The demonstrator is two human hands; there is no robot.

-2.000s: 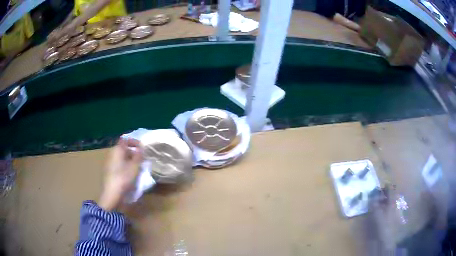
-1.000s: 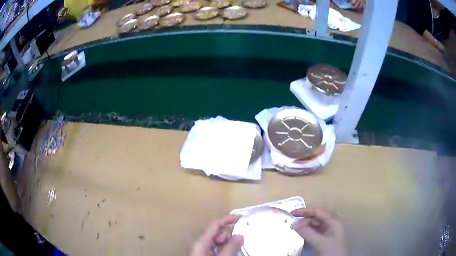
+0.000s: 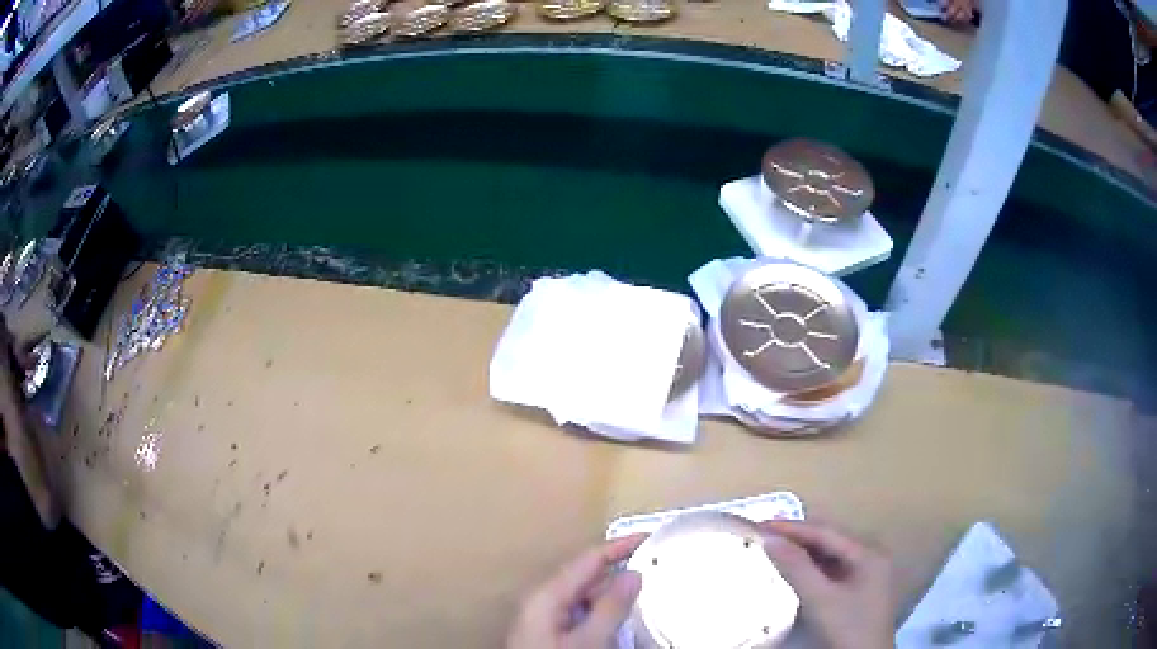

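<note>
My left hand (image 3: 580, 601) and my right hand (image 3: 834, 586) hold a round cover (image 3: 714, 593) between them at the bottom centre, its pale shiny face up. A white plate edge (image 3: 705, 512) shows just behind the cover; the rest of it is hidden. Beyond, a stack of covers with white sheets has a spoked copper cover (image 3: 789, 325) on top. Left of it, white sheets (image 3: 591, 356) lie over another cover, whose edge shows at the right. A white plate with short pegs (image 3: 980, 593) lies at the lower right, cut off by the frame.
A copper cover on a white plate (image 3: 808, 235) stands on the green conveyor (image 3: 482, 178) behind a white upright (image 3: 977, 165). A black box (image 3: 91, 260) and small silvery-blue parts (image 3: 150, 317) are at left. A person's arm (image 3: 28, 444) shows at the left edge.
White sheets now cover the left stack, where my left hand was. Both hands still hold the cover seen one second ago. The view has shifted, bringing the pegged plate back in at lower right.
</note>
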